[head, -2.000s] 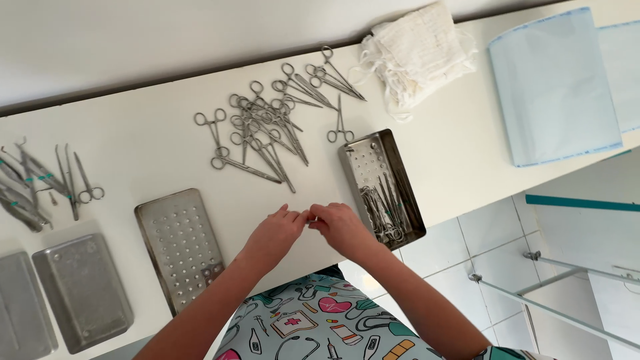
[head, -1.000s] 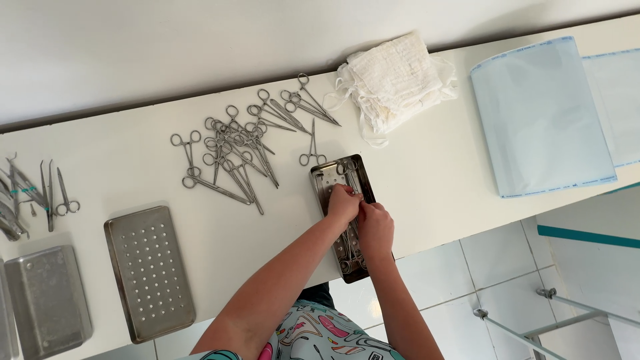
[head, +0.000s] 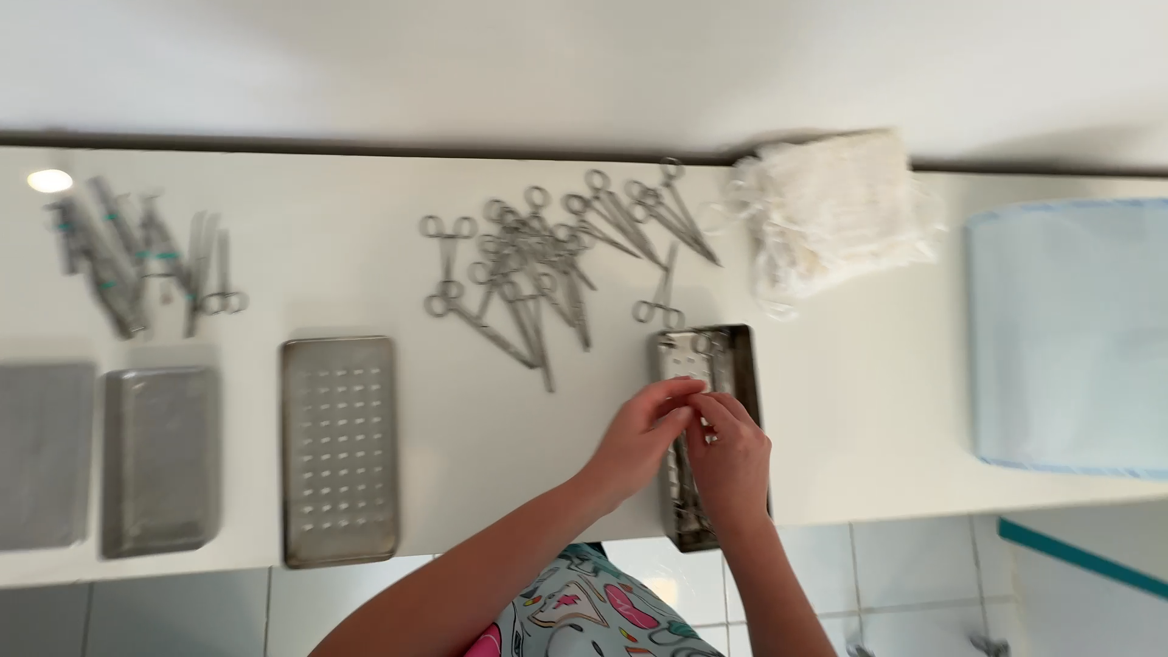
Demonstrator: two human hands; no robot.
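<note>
My left hand (head: 643,438) and my right hand (head: 732,447) meet at the fingertips above a metal instrument box (head: 750,365) near the counter's front edge. Whether anything small lies between the fingers cannot be made out. Ring-handled instruments lie inside the box, partly hidden by my hands. A single ring-handled instrument (head: 664,290) rests just behind the box. Left of it is a heap of ring-handled clamps or scissors (head: 529,265), somewhat blurred, with several more (head: 630,219) behind to the right.
A perforated metal tray (head: 339,456) lies on the white counter (head: 821,438). Farther left are a plain metal tray (head: 160,465), a grey tray (head: 44,456) and instruments with teal bands (head: 109,260). White cloths (head: 835,214) and a pale blue wrap (head: 1068,338) are to the right.
My hands were at the counter's edge left of the box two seconds ago, then reached into it. Now they are together over it. The view has turned.
</note>
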